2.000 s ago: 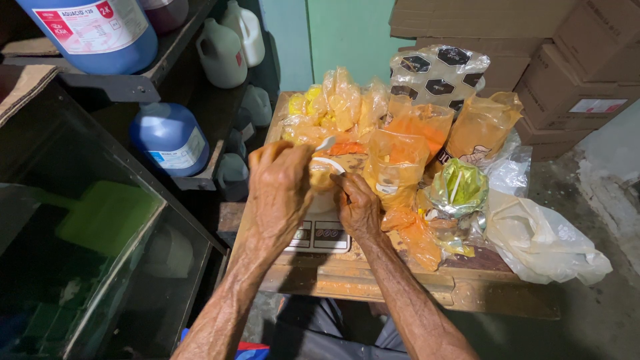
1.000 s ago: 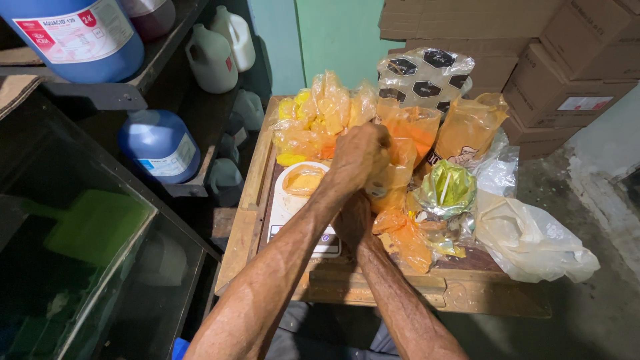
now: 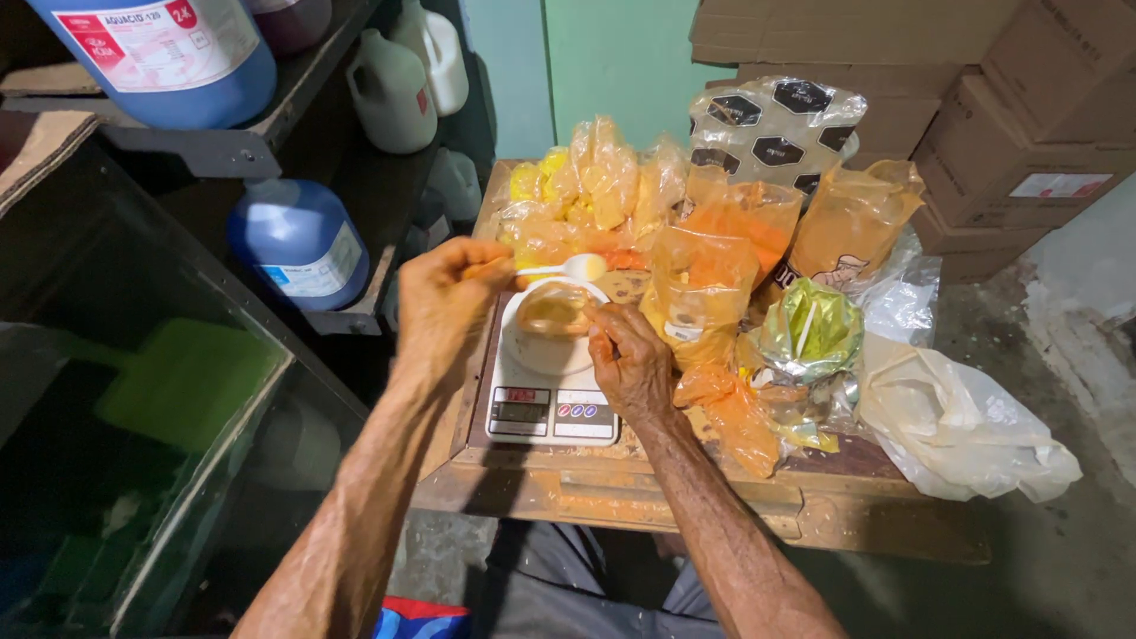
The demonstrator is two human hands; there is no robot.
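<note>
My left hand [image 3: 457,297] grips a white plastic spoon [image 3: 581,267], its bowl over the back of a white kitchen scale [image 3: 552,364]. The fingers of my right hand [image 3: 632,355] pinch the right rim of a small clear cup [image 3: 555,311] above the scale's round plate. Right behind my right hand stands an open bag of yellow-orange powder [image 3: 697,288]. A bag of orange powder [image 3: 745,222] is behind that one. To the right lies a green-yellow foil bag [image 3: 812,328] with a white stick in it. The content of the cup is hard to make out.
Knotted bags of yellow material [image 3: 577,191] lie at the back of the wooden table [image 3: 692,501]. A crumpled whitish plastic bag [image 3: 958,422] hangs over its right edge. Blue jugs [image 3: 297,244] stand on the left shelf, cardboard boxes [image 3: 1021,151] at the back right. A glass-sided cabinet is at lower left.
A second ago both hands were at the powder bags, right of the scale. Both are now back at the scale, the left with the spoon and the right at the cup.
</note>
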